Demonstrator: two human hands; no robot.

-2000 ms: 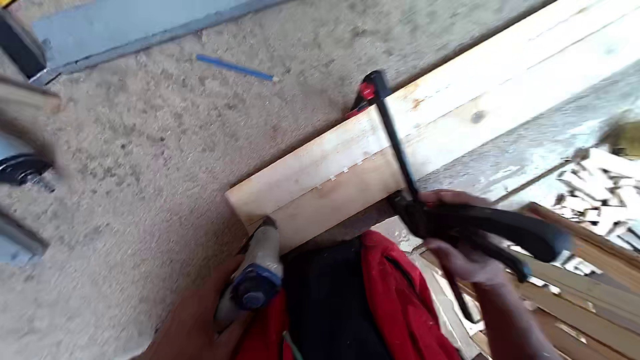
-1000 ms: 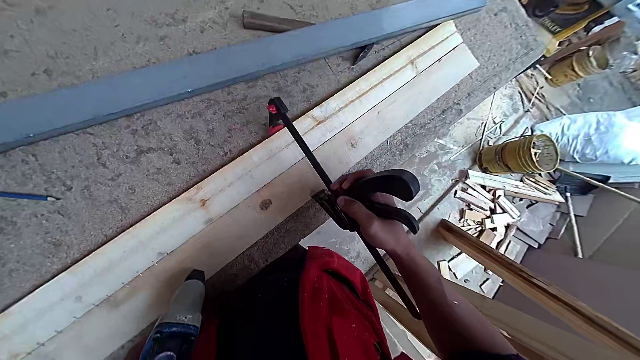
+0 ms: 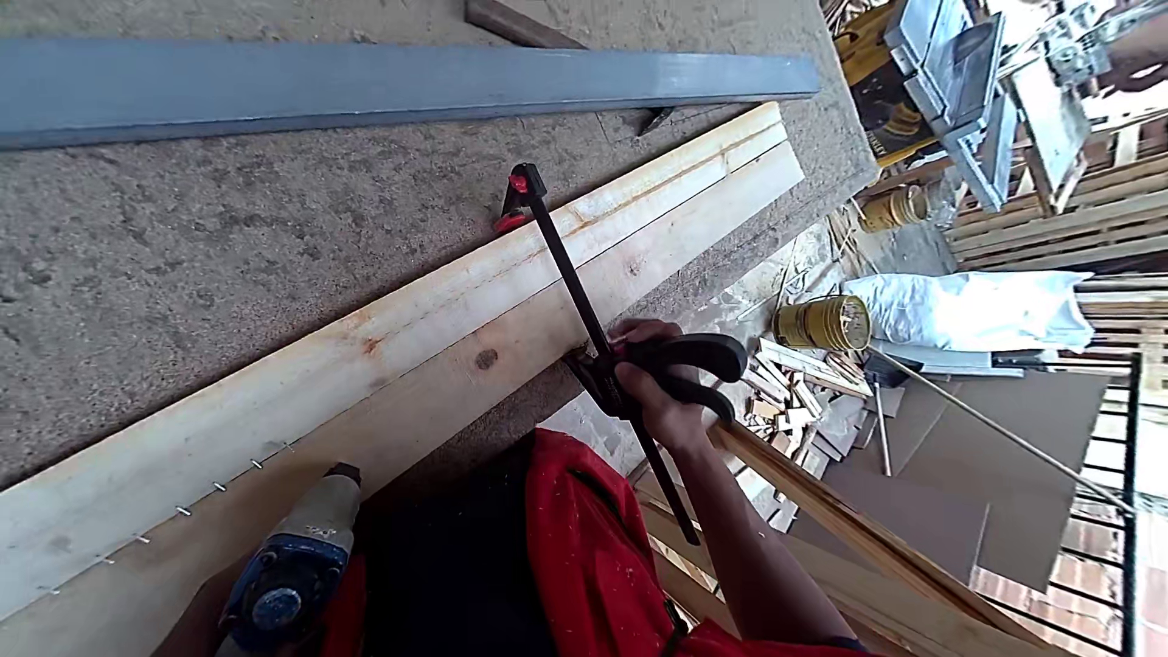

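Note:
Two pale wooden boards (image 3: 493, 356) lie side by side on the workbench, with several staples (image 3: 182, 511) across their seam at lower left. A black bar clamp (image 3: 570, 274) spans both boards, its red-padded jaw at the far edge and its handle end at the near edge. My right hand (image 3: 662, 383) grips the clamp by its handle. At lower left, a blue and grey pneumatic stapler (image 3: 301, 557) rests its nose over the near board. My left hand (image 3: 201, 611) is mostly hidden behind the tool's body and holds it.
A grey metal bar (image 3: 411, 82) lies along the far side of the workbench (image 3: 228, 210), with a dark wooden piece (image 3: 520, 26) behind it. On the floor at right are wood offcuts (image 3: 794, 392), a yellow bucket (image 3: 821, 323), a white sack (image 3: 967, 306) and a long timber (image 3: 849, 520).
The view has shifted along the boards. The clamp, in my right hand, has moved further along them, away from the stapled end. The stapler has stayed in my left hand.

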